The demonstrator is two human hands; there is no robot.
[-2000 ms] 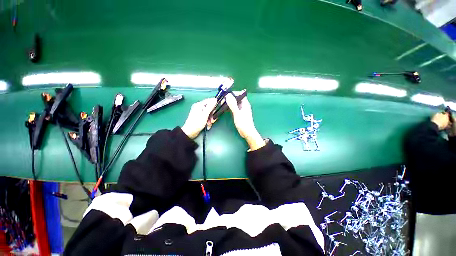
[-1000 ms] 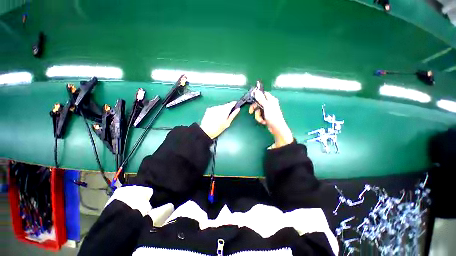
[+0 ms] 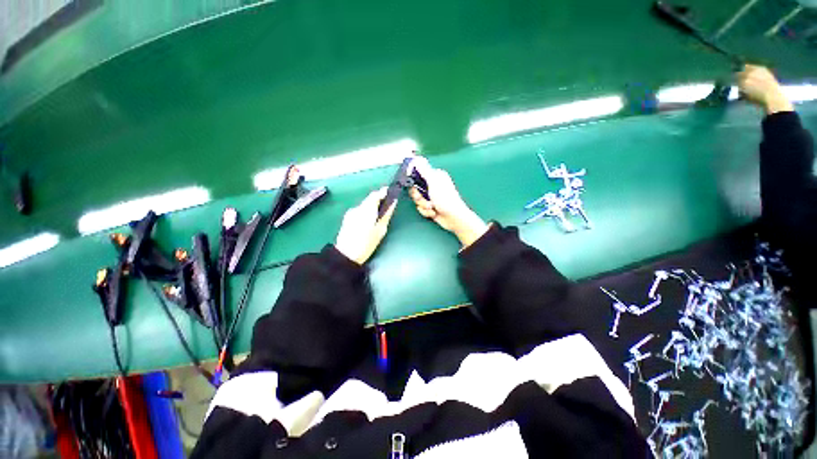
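Note:
A black clamp [image 3: 398, 186] is held between my two hands above the green bench [image 3: 430, 278]. My left hand [image 3: 362, 228] grips its lower handle end. My right hand [image 3: 443, 197] is at the upper nose end, with fingers on the clamp. My fingers hide part of it. Its thin black cable hangs down over the bench edge to red and blue tips [image 3: 383, 346]. A small cluster of silver springs [image 3: 561, 195] lies on the bench right of my hands.
Several black clamps [image 3: 199, 280] lie at left, cables over the edge. A large spring pile [image 3: 743, 332] sits on a black tray at lower right. Red bin [image 3: 134, 417] and blue bin [image 3: 163, 421] are at lower left. Another person's hand [image 3: 761, 87] holds a clamp lead at upper right.
The view has tilted and shifted. The clamp in my hands has turned more upright. The other person's arm at right now reaches up to a clamp lead.

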